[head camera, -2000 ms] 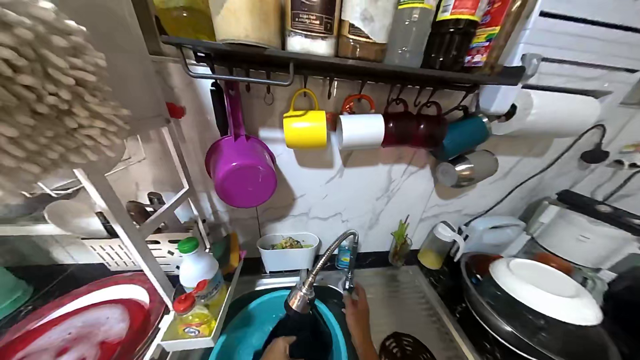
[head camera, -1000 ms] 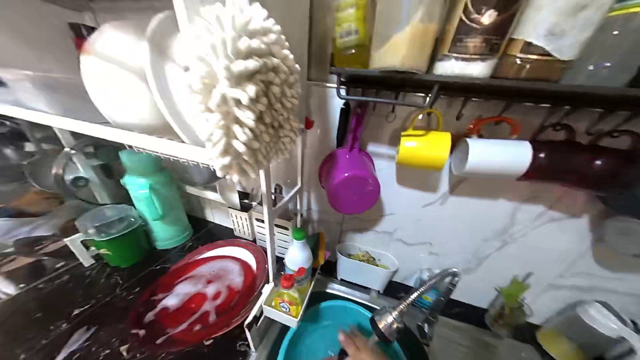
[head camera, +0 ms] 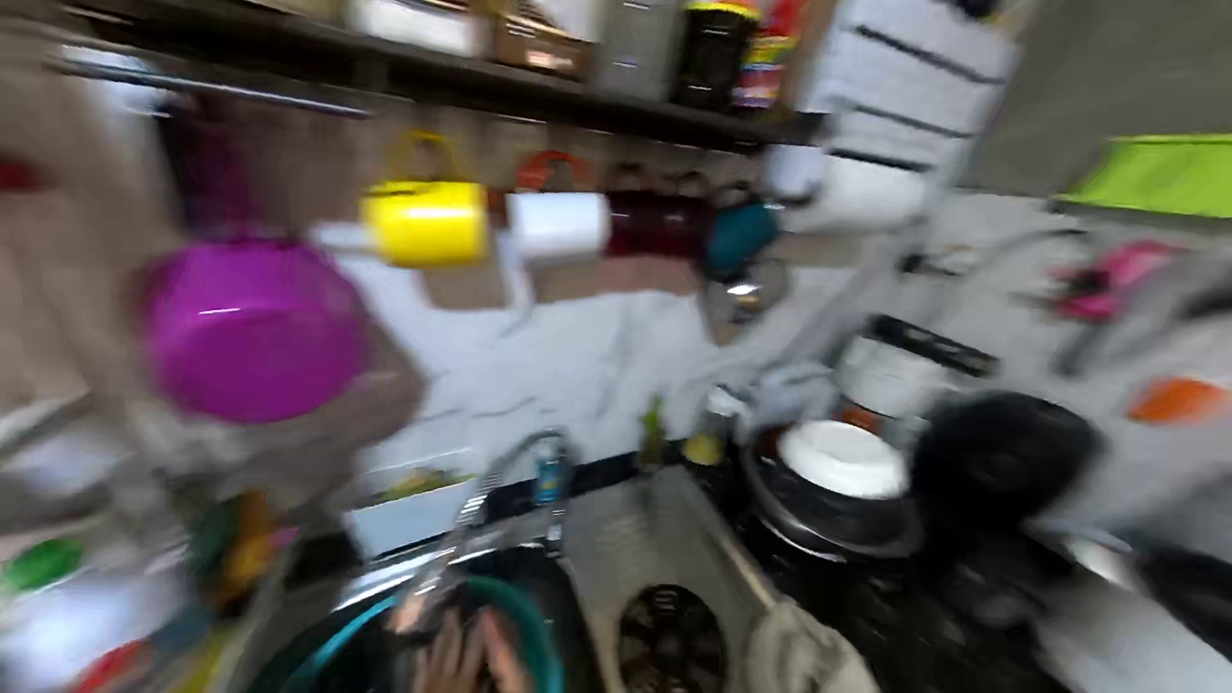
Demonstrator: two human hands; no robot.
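At the bottom of the head view, both my hands are low over a teal basin (head camera: 544, 626) in the sink, and the picture is blurred. My left hand (head camera: 409, 616) is mostly hidden near the head of the metal faucet (head camera: 476, 510). Beside it, my right hand (head camera: 472, 654) shows its fingers over the basin. Something dark lies around the fingers; whether either hand grips it cannot be told. A dark round slotted item (head camera: 671, 640) is on the steel drainboard (head camera: 616, 529) to the right.
A white planter (head camera: 409, 515) stands behind the basin. A purple pan (head camera: 252, 332), a yellow mug (head camera: 426, 223) and a white mug (head camera: 558, 224) hang beneath the shelf. To the right are a wide pan with a white plate (head camera: 843, 458) on it and a beige cloth (head camera: 807, 654).
The view has swung left and then back right. The hand seen near the faucet tap two seconds ago is now over the basin, close to the other hand.
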